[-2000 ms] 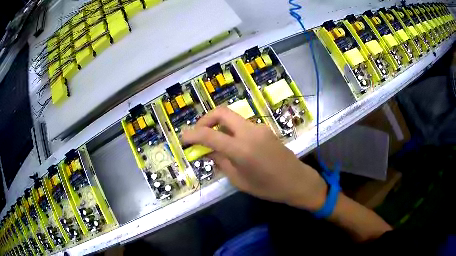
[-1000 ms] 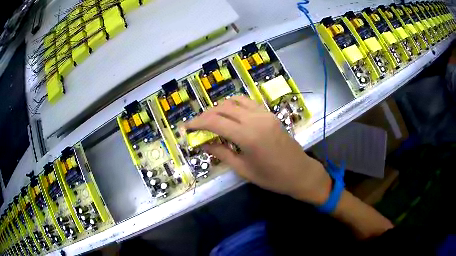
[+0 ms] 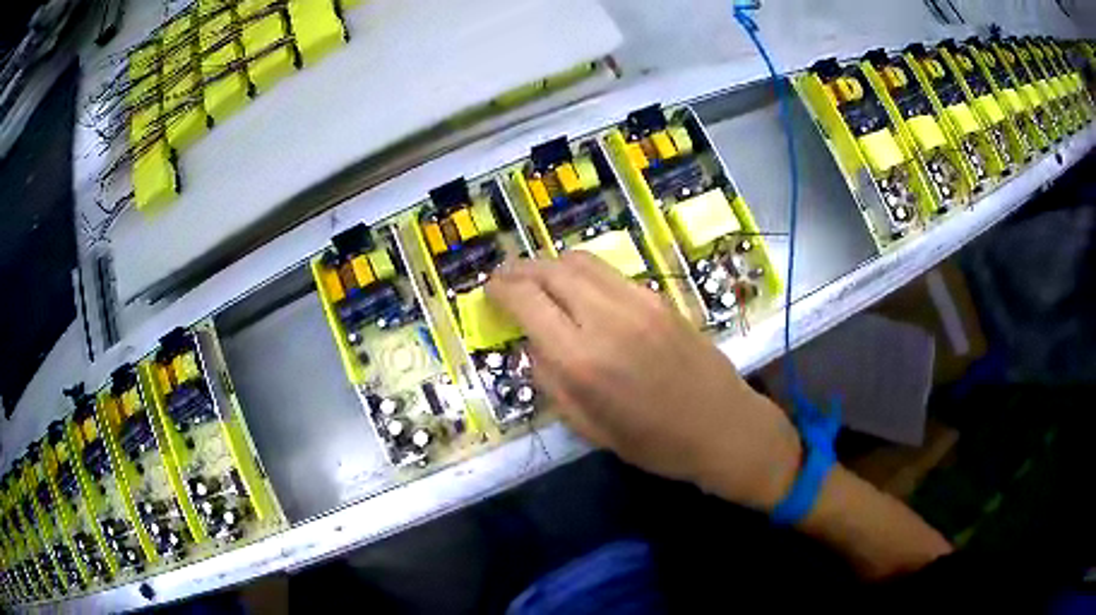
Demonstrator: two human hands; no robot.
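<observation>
My right hand (image 3: 625,360), bare with a blue wrist strap (image 3: 808,481), reaches in from the lower right. Its fingertips are on the right end of a yellow transformer (image 3: 481,322) that sits on the second circuit board (image 3: 511,390) of a group on the conveyor. The thumb is hidden under the hand. The board at its left (image 3: 403,360) has a bare round-marked spot and no such block. The two boards at its right bear yellow transformers (image 3: 615,255) (image 3: 706,219). My left hand is not in view.
Spare yellow transformers (image 3: 270,46) lie in rows on a white slab (image 3: 397,108) at the upper left. More boards stand at the far left (image 3: 192,445) and far right (image 3: 883,150). A blue cord (image 3: 788,204) crosses the conveyor rail.
My right hand has shifted slightly, its fingers now at the transformer's right end, and more of the block shows. The whole view has moved a little.
</observation>
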